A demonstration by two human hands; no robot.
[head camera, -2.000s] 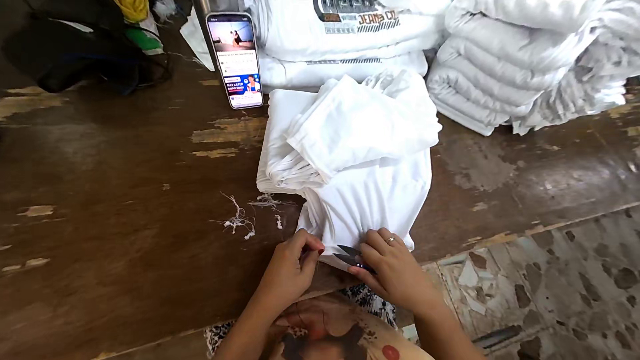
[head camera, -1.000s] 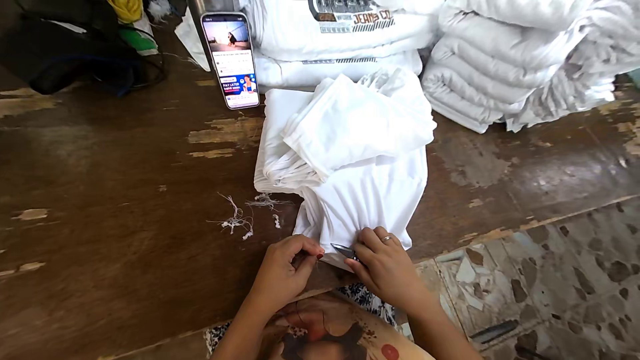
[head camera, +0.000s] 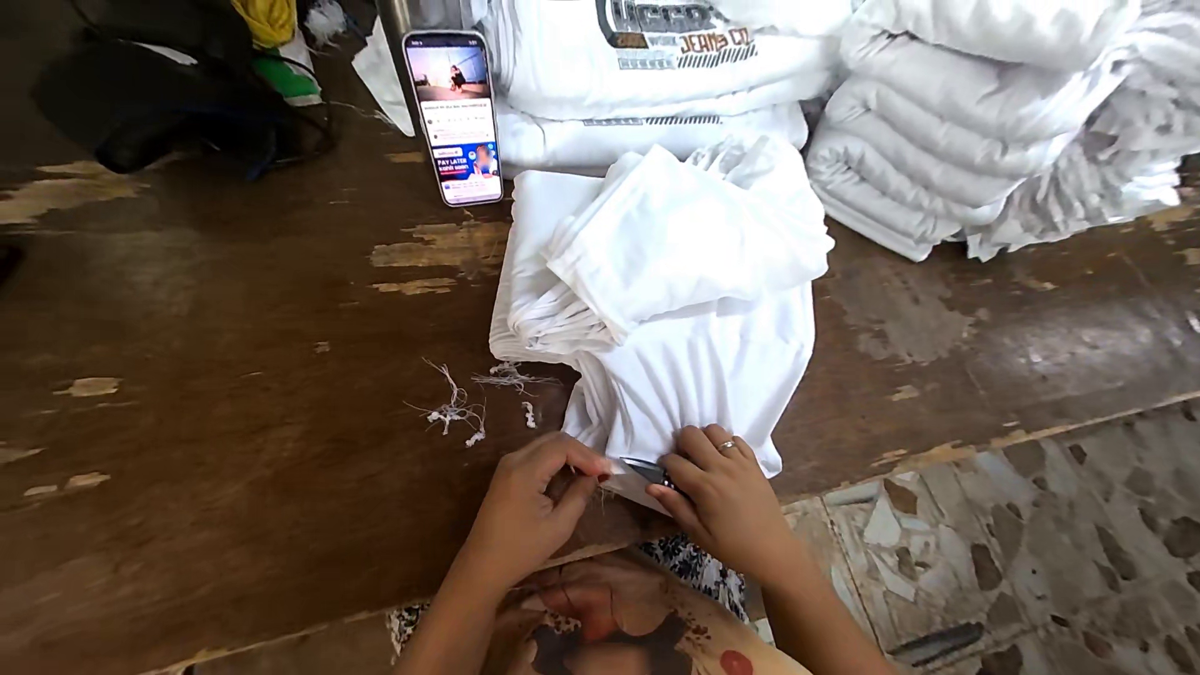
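A white fabric garment [head camera: 703, 375] lies on the brown wooden table, its lower edge between my two hands near the table's front. My left hand [head camera: 539, 502] pinches the edge of the cloth between thumb and forefinger. In my right hand [head camera: 717, 487], which wears a ring, are small dark-handled thread snips [head camera: 645, 469]; their blades point left, at the cloth edge beside my left fingertips. The palm hides most of the snips. Folded white garments [head camera: 544, 202] lie just beyond, partly under bunched white cloth. Cut thread scraps [head camera: 455, 412] rest left of the garment.
A lit phone [head camera: 455, 117] stands upright behind the garment. Stacks of folded white shirts with print [head camera: 656, 84] and more white cloth [head camera: 937, 122] fill the back. A black fabric item [head camera: 169, 103] lies back left. The table's worn front edge [head camera: 937, 455] borders a stone-patterned floor.
The snips' blades stood apart over the cloth two seconds ago and now look closer together, with their tips nearer my left fingertips. Both hands stay at the garment's lower edge.
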